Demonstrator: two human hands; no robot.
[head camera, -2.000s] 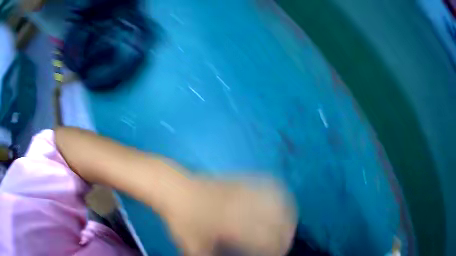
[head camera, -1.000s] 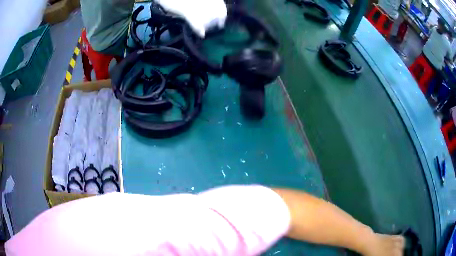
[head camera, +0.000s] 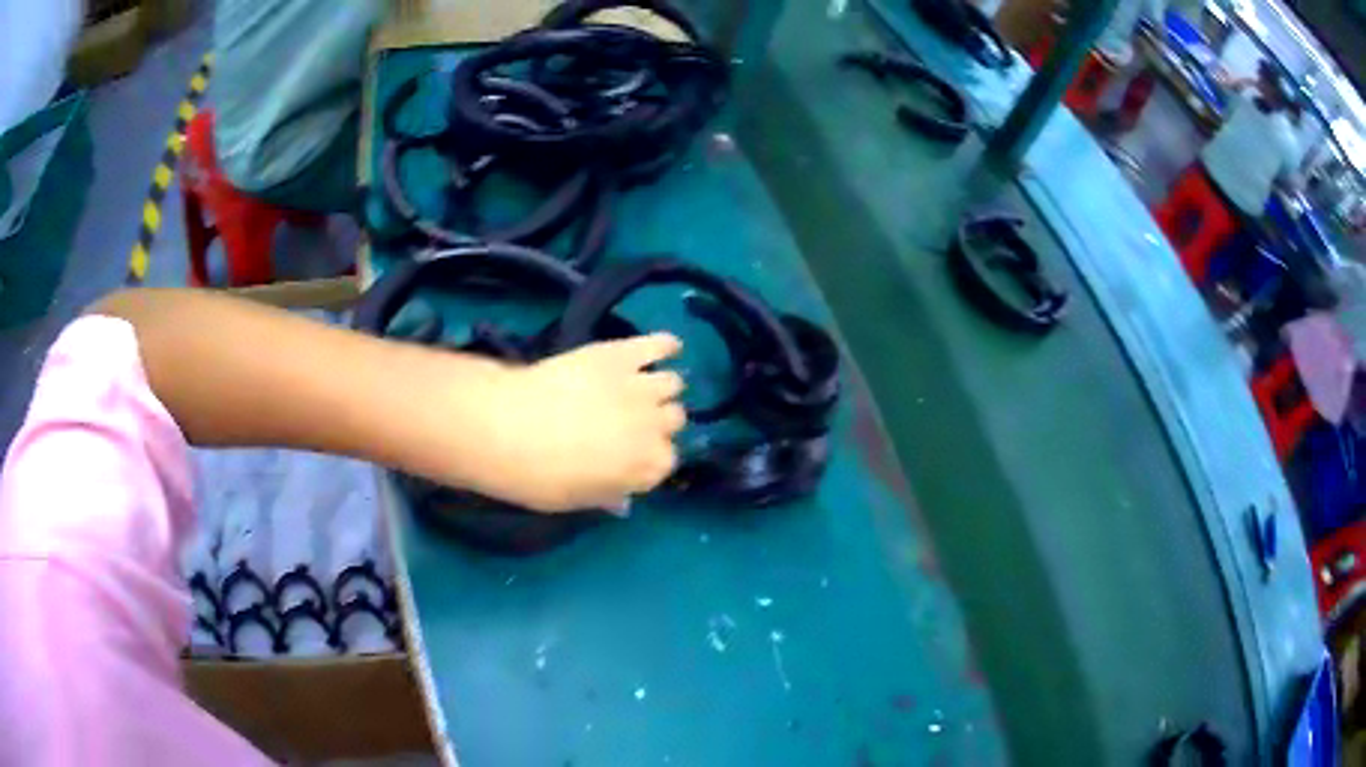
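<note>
My left hand (head camera: 599, 427), bare, reaches in from the left over black headphone headbands on the blue-green bench. Its fingers are curled over a headband assembly (head camera: 667, 273); whether they grip it is hidden. Black round parts (head camera: 772, 465) lie right of the fingers. Another black headband ring (head camera: 472, 265) lies partly under my wrist and forearm. Behind it are heaped headband assemblies (head camera: 584, 98) and looser black arcs. My right hand is not in view.
An open carton (head camera: 300, 704) with pale wrapped rolls and black yokes stands left of the bench (head camera: 704, 659). The green conveyor (head camera: 1049, 495) at right carries black parts (head camera: 1007, 273). A person (head camera: 300, 90) sits beyond the carton; others are at far right.
My left hand has moved from over the conveyor at lower right back to the headbands. The black part it touched there now lies apart from it. The white blur over the heap is gone.
</note>
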